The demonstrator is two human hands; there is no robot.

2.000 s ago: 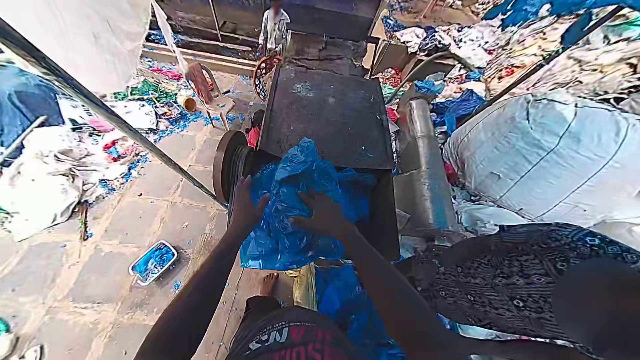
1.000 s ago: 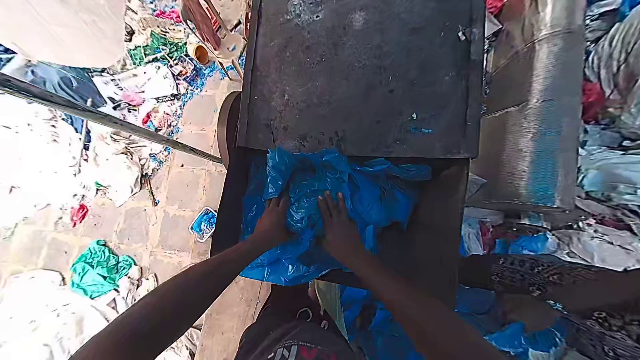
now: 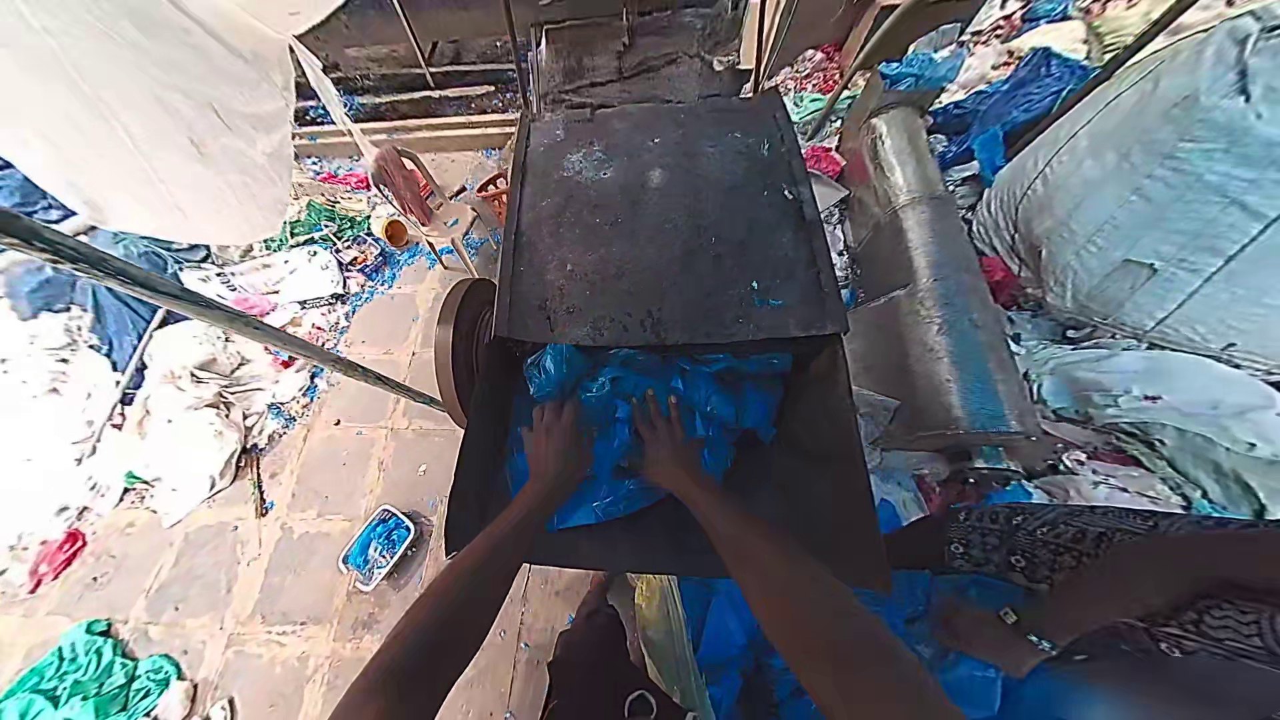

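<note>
Blue plastic film (image 3: 610, 500) lies bunched in the dark metal feed tray (image 3: 800, 500) of a machine, its far edge reaching under the machine's dark metal cover (image 3: 670, 220). My left hand (image 3: 557, 445) rests on the left part of the film, fingers pointing toward the cover. Just right of it, my right hand (image 3: 665, 440) presses on the film with its fingers spread. Both palms face down, and neither hand is seen to grasp the film. More blue film (image 3: 730, 640) lies below the tray, partly hidden by my right forearm.
A round wheel (image 3: 465, 350) is at the machine's left side. A metal pole (image 3: 220, 310) slants in from the left. On the paved floor stands a small tub (image 3: 378, 547) with blue scraps. At the lower right, another person's hand (image 3: 985, 635) is near the blue film. A large white sack (image 3: 1150, 200) bulges at right.
The blue film's far edge now lies under the cover, where before it was heaped in front of it. Both hands have moved forward with it. The view has shifted.
</note>
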